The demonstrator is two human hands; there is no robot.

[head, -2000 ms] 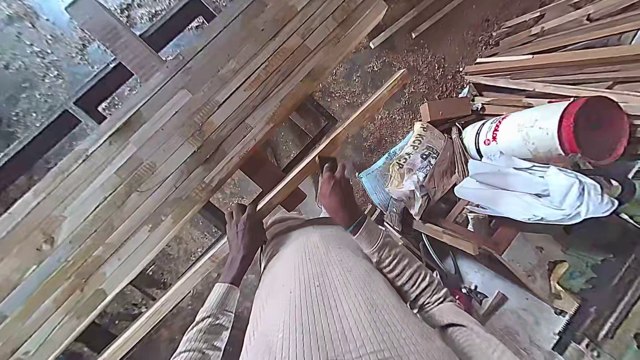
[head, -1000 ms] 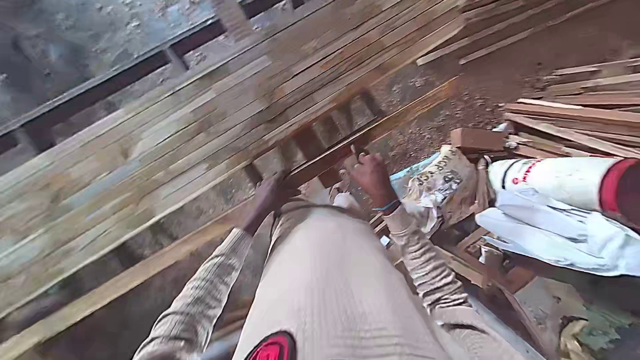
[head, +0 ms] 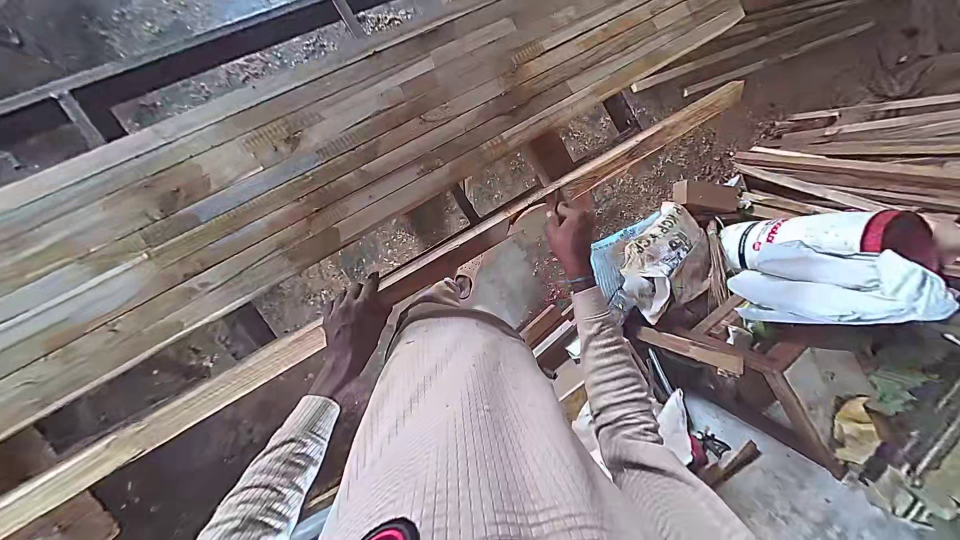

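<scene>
A long wooden board (head: pixel 225 382) runs diagonally from the lower left to the upper right in front of my body. My left hand (head: pixel 356 326) grips it near its middle, fingers over the far edge. Farther right along the same board, my right hand (head: pixel 568 229) holds it with curled fingers. Beyond it, roughly parallel, lies a wide panel of joined wooden strips (head: pixel 300 172), resting on a frame with cross-pieces. A gap separates the board from the panel, and the ground shows through it.
To the right are a printed sack (head: pixel 664 244), a white bucket with a red rim (head: pixel 817 232) on its side, a white cloth (head: pixel 832 285) and a pile of wooden strips (head: pixel 847 169). A small wooden frame (head: pixel 690 349) stands near my right forearm. Wood scraps litter the ground.
The view has turned. Both hands stay at the board; my right hand, with its fingers partly raised one second ago, is now curled at it.
</scene>
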